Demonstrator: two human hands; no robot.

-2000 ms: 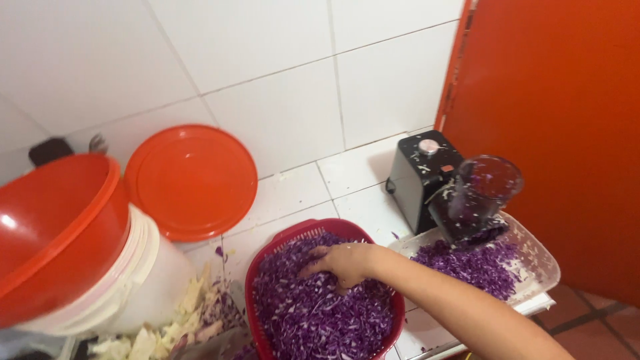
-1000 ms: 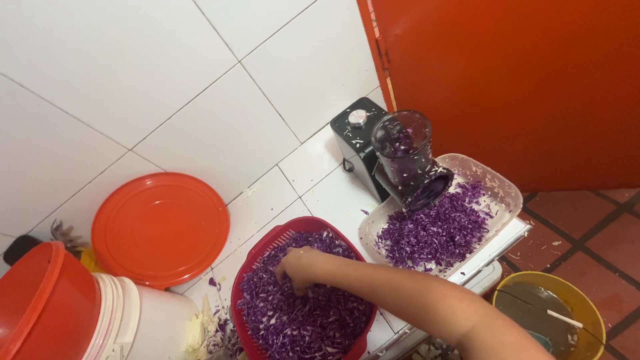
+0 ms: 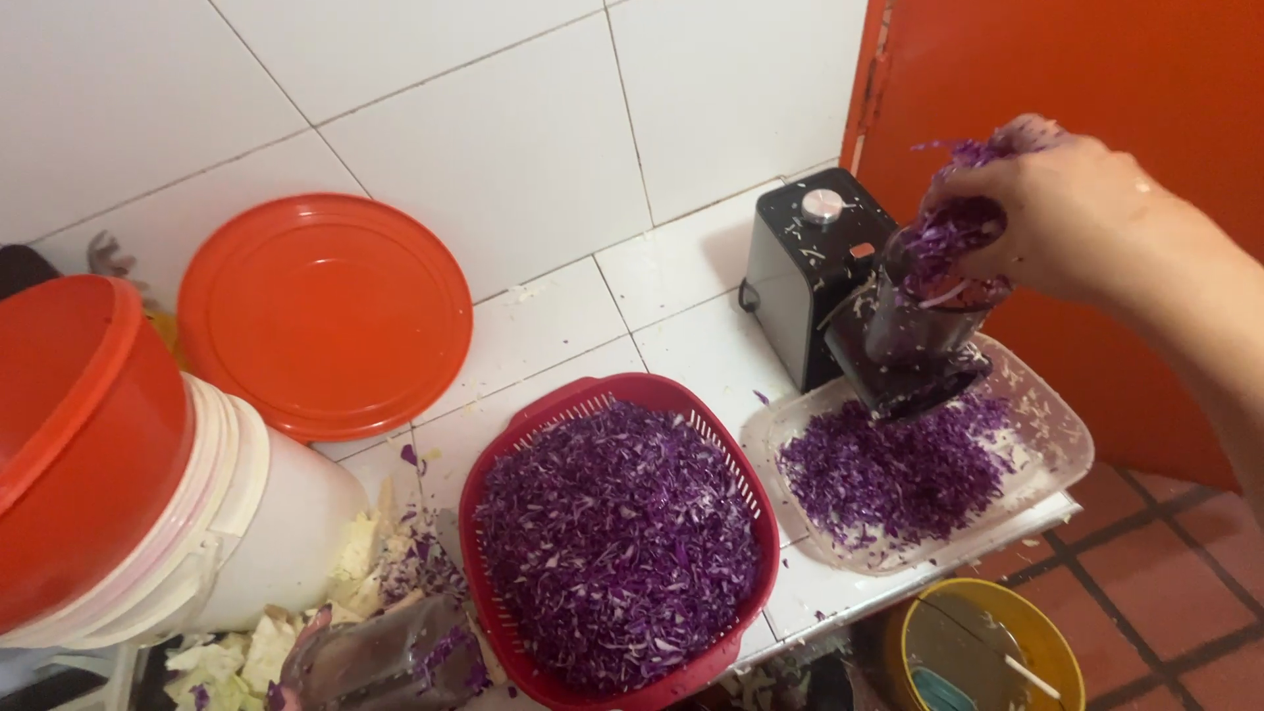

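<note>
My right hand [image 3: 1037, 212] holds shredded purple cabbage [image 3: 943, 237] over the feed tube [image 3: 918, 316] of a black and silver electric shredder [image 3: 820, 267]. A translucent plastic tub [image 3: 1057, 444] under its outlet holds more shreds. A red colander [image 3: 474, 523] heaped with shredded purple cabbage [image 3: 622, 543] stands at the middle front. At the bottom edge my left hand [image 3: 296, 657], mostly hidden, is around a dark transparent plastic cup-like part [image 3: 390, 657] with shreds stuck to it.
A red round lid [image 3: 326, 316] leans on the tiled wall. At left are a white bucket [image 3: 286, 513] and a red basin [image 3: 89, 444]. Pale cabbage scraps [image 3: 267, 647] lie beside them. A yellow bucket [image 3: 1062, 642] with liquid stands below the counter edge, near an orange door [image 3: 1086, 79].
My right hand has moved from the cabbage in the colander to the top of the shredder, with shreds now in its fingers. My left hand and the clear part have come into view.
</note>
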